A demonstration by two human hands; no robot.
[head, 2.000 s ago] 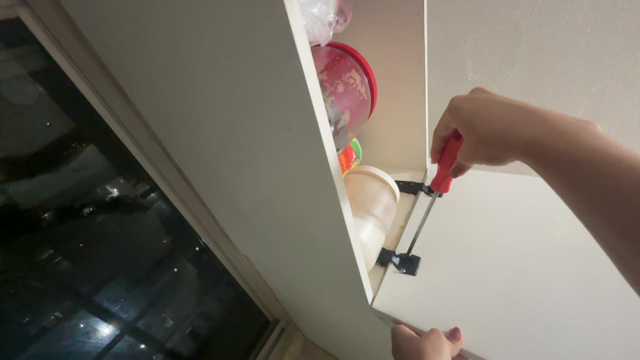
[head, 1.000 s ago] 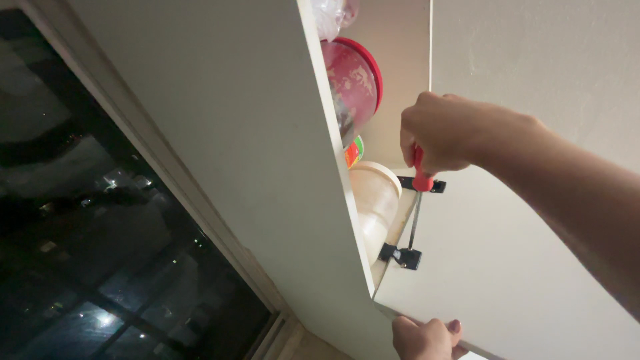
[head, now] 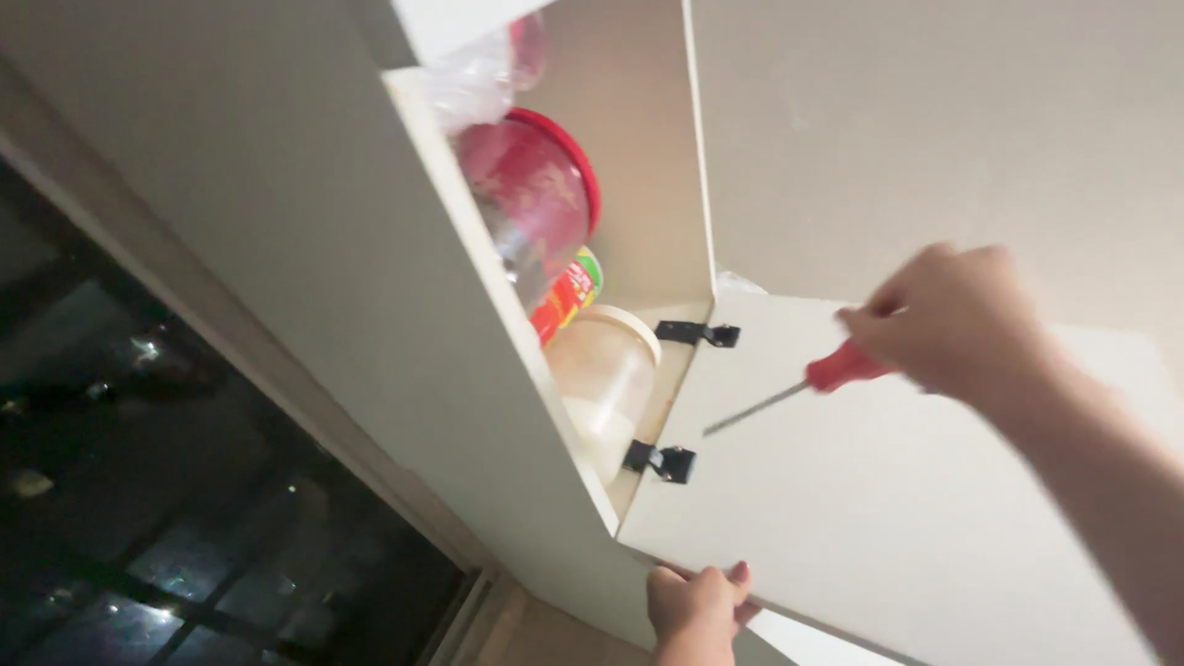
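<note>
My right hand (head: pixel 962 324) grips the red handle of a screwdriver (head: pixel 837 367). Its shaft slants down to the left, and the tip stands apart from the lower black hinge (head: pixel 673 462), a little above and right of it. An upper black hinge (head: pixel 721 335) joins the same white cabinet door (head: pixel 888 481) to the cabinet. Down at the door's lower edge, my left hand (head: pixel 698 606) holds that edge, fingertips curled round it.
Inside the cabinet (head: pixel 638 166) stand a jar with a red lid (head: pixel 536 185), a red and green can (head: pixel 569 294), a pale lidded jar (head: pixel 606 379) and a clear plastic bag (head: pixel 467 83). A dark window (head: pixel 185 462) is at the left.
The screwdriver tip was at the lower hinge in the earlier frames; my right hand has drawn it off to the right. My left hand stays at the door's edge. The view has shifted.
</note>
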